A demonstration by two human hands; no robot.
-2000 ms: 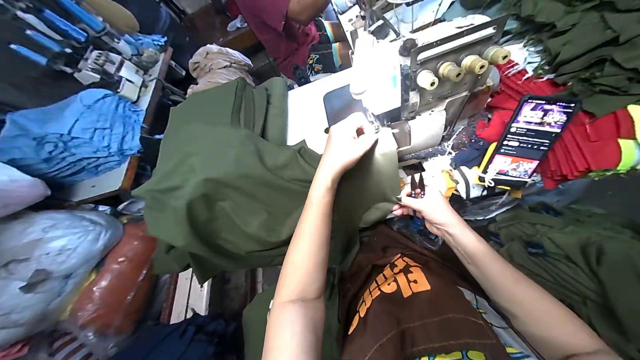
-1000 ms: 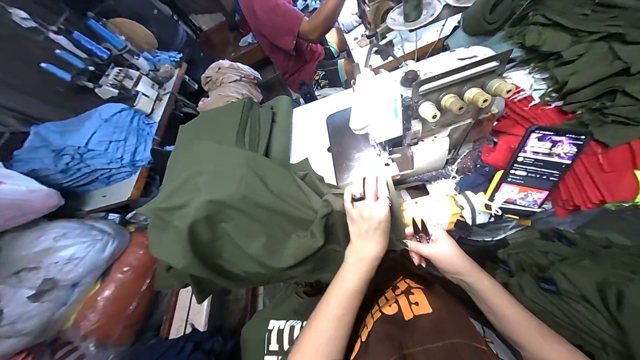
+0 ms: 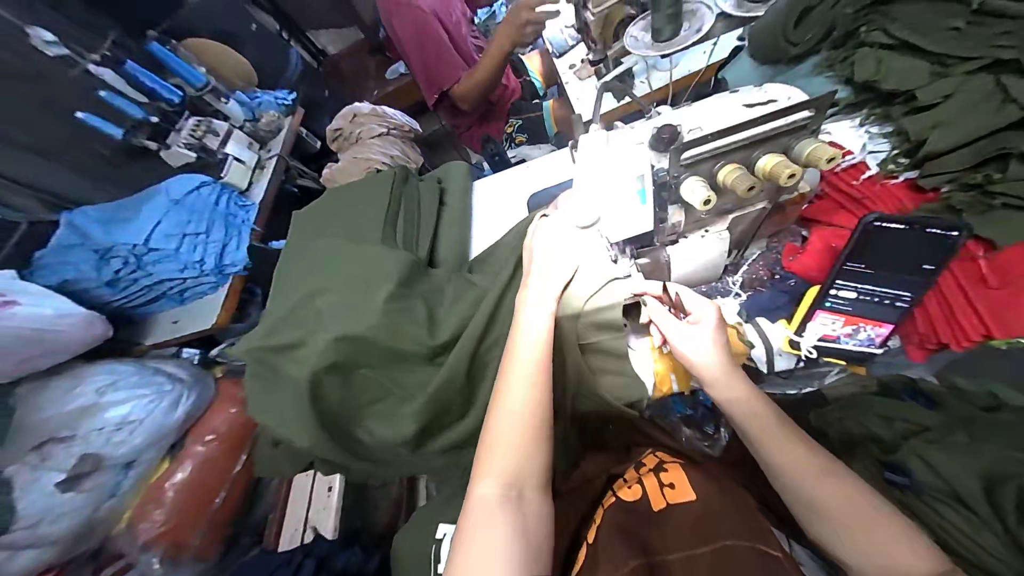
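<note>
Olive-green fabric (image 3: 376, 336) is spread over the bed of an overlock sewing machine (image 3: 720, 176) and hangs toward my lap. My left hand (image 3: 552, 248) lies on the fabric beside the brightly lit needle area, its fingers partly lost in glare. Close to the fabric's right edge, just below the presser area, my right hand (image 3: 680, 324) holds small dark thread snips (image 3: 674, 300), and its thumb and forefinger are at the cloth edge. Whether those fingertips pinch the cloth is too small to tell.
A phone (image 3: 880, 280) with a lit screen leans at right on red fabric pieces (image 3: 976, 296). Dark green cloth (image 3: 944, 104) is heaped behind. At left are blue cloth (image 3: 152, 248), plastic bags (image 3: 96, 456) and another machine (image 3: 212, 148). A person (image 3: 456, 56) sits beyond my machine.
My left hand has moved up toward the needle area since one second ago. The fabric edge now lies at my right hand's fingertips. The snips remain in my right hand.
</note>
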